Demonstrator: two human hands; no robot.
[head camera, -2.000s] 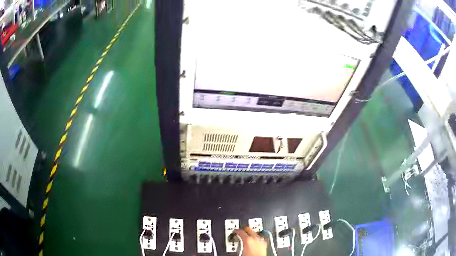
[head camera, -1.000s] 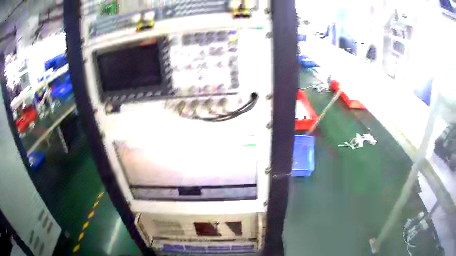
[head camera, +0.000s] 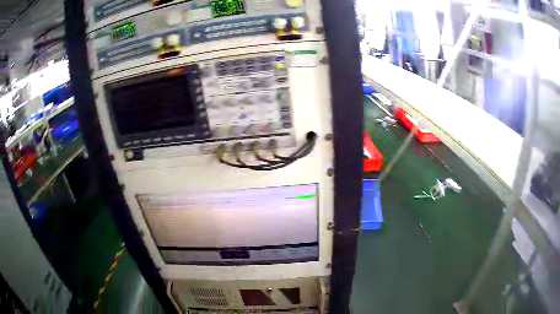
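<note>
Neither of my hands is in the picture. The tall test rack (head camera: 342, 153) with black posts stands nearest in front of me. Its monitor (head camera: 233, 224) shows a pale screen with a small green mark at the upper right. Above it is an oscilloscope (head camera: 153, 104) with a dark screen, knobs and black leads that run into a round hole. Two instruments with green digits (head camera: 228, 7) sit at the top. A beige control unit (head camera: 209, 296) is cut off by the bottom edge. The shelf with the sockets is out of view.
To the right, a green-topped bench (head camera: 405, 257) holds a white corded adapter (head camera: 443, 187), a blue tray (head camera: 371, 205) and red bins (head camera: 417, 126). A pale slanted post (head camera: 491, 264) crosses the right side. Yellow-black floor tape (head camera: 109, 277) shows at lower left.
The view has swung up from the shelf and sockets to the rack's upper instruments and the bench at right. The hand seen earlier at a socket has gone out of the picture.
</note>
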